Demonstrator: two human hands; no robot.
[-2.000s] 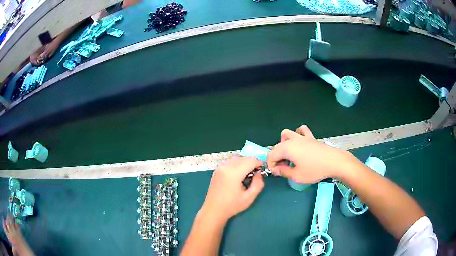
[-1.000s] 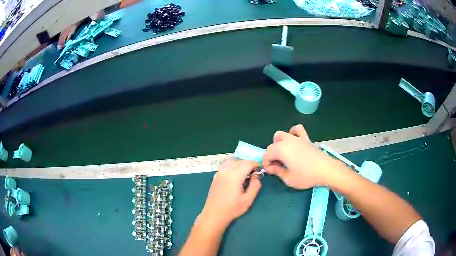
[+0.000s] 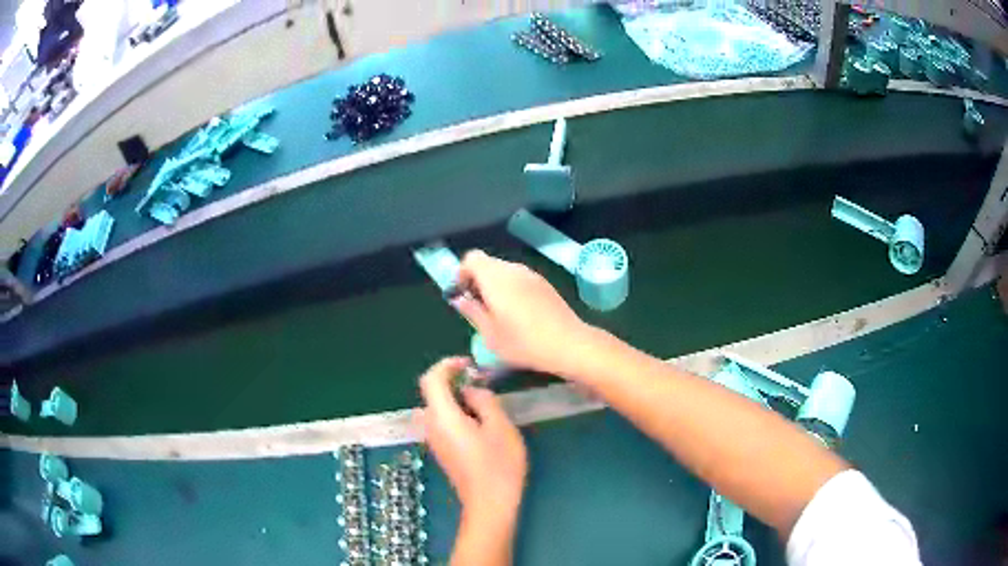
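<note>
My right hand (image 3: 517, 318) is over the belt and grips a teal housing (image 3: 439, 266). Its handle end sticks out at the upper left and its round part is mostly hidden under the hand. My left hand (image 3: 475, 448) is just nearer me, over the pale rail, with a small silvery piece (image 3: 470, 379) pinched between thumb and fingers. The hands are apart. Knobbly silver-gold rows (image 3: 400, 514) lie side by side on the near bench. Teal housings lie at the right on the bench, one with its drum (image 3: 829, 401) up and one with a round grille end (image 3: 725, 551).
On the green belt (image 3: 276, 354) lie several teal housings, including one with a drum (image 3: 602, 275). A pale rail (image 3: 221, 444) edges the bench. The far shelf holds teal parts (image 3: 199, 166), a black pile (image 3: 371, 108) and a clear bag (image 3: 718, 42).
My right hand has moved left and forward over the belt with the housing, parting from my left hand. The housings on the belt have shifted left. The view has tilted up.
</note>
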